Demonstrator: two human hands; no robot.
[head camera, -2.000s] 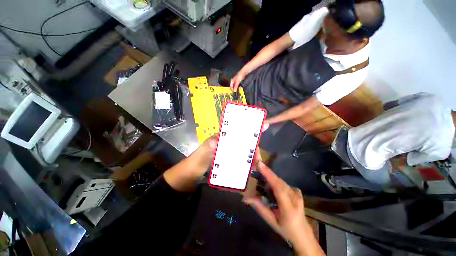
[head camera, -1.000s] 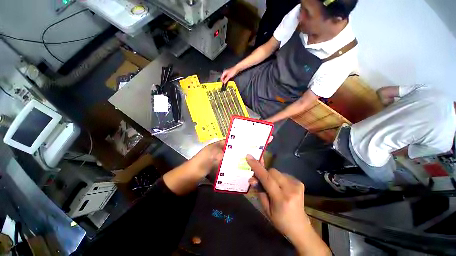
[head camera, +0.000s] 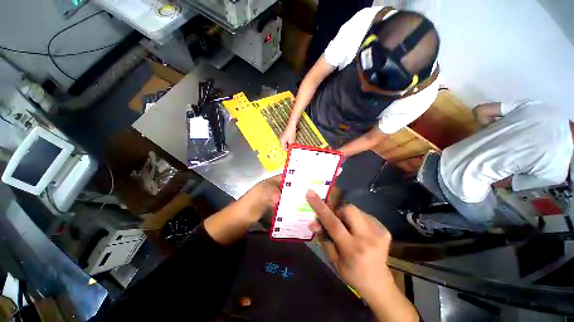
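A red-edged smartphone (head camera: 301, 214) with a lit white screen is upright in front of me. My left hand (head camera: 259, 200) holds it by its left edge; some of the fingers are hidden behind it. My right hand (head camera: 357, 242) is in front of the phone's right side, index finger extended over the screen, holding nothing. Contact with the glass cannot be told. Behind the phone, a yellow sewing template (head camera: 252, 127) with parallel slots lies on a low metal-topped table (head camera: 165, 129).
A bagged bundle of black straps (head camera: 216, 126) lies left of the template. A person (head camera: 333, 94) leans over the template from the far side. Another person (head camera: 510, 151) is at the right. A machine control panel (head camera: 39, 160) stands at the left. Open cardboard boxes (head camera: 165, 214) are on the floor.
The phone has shifted slightly right and down, and my right index finger has come over its screen. The template has turned on the table. The person opposite has leaned forward, head lowered.
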